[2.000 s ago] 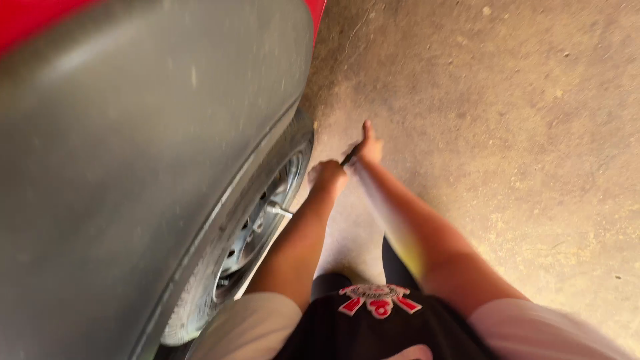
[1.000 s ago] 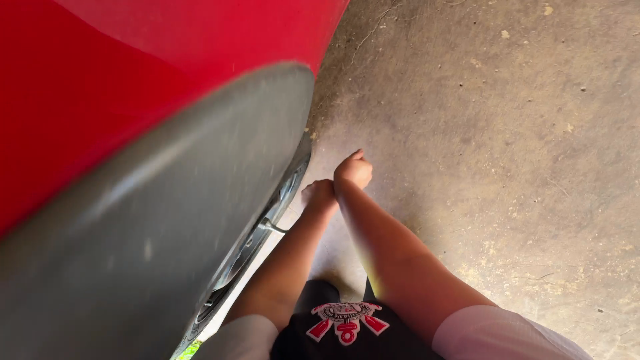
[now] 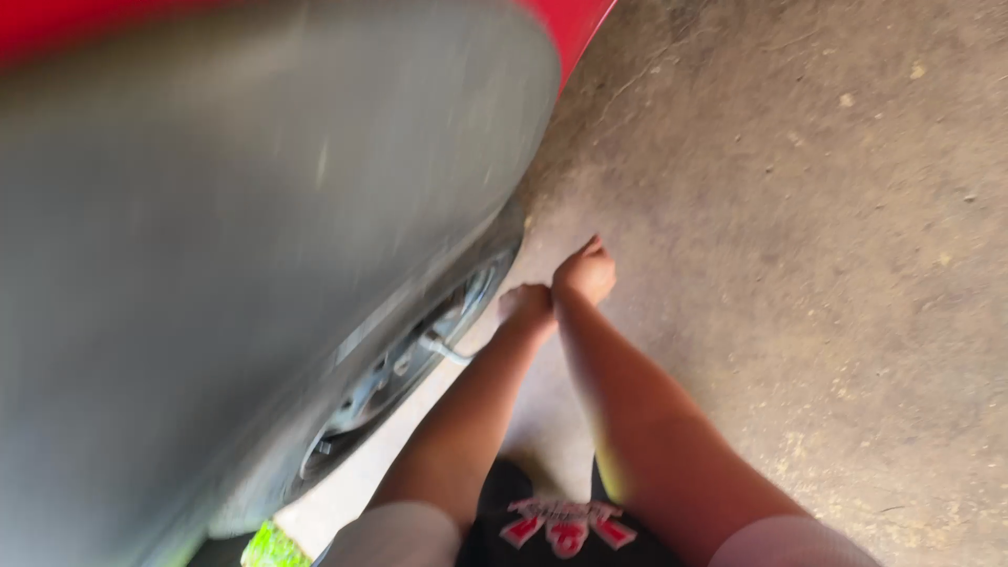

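Note:
A car wheel (image 3: pixel 378 394) with its tire stands at the left, under a dark grey wheel arch. The metal socket end of a lug wrench (image 3: pixel 435 342) sits against the wheel, and its bent shaft runs out behind my left forearm. My left hand (image 3: pixel 528 305) is closed just right of the tire, on the wrench's far end. Touching it at the wrist, my right hand (image 3: pixel 587 272) is curled a little farther forward and to the right. The handle is hidden by my hands and forearms, so the exact grip does not show.
The large dark grey wheel arch trim (image 3: pixel 260 213) and the red car body (image 3: pixel 579 31) fill the left side. A concrete floor (image 3: pixel 827 276) spreads to the right. Something bright green (image 3: pixel 274 547) lies by the tire at the bottom. The picture is partly blurred.
Two seconds ago a dark bar showed between my separated hands; my right hand has since come against my left, covering it. The view has shifted over the car body.

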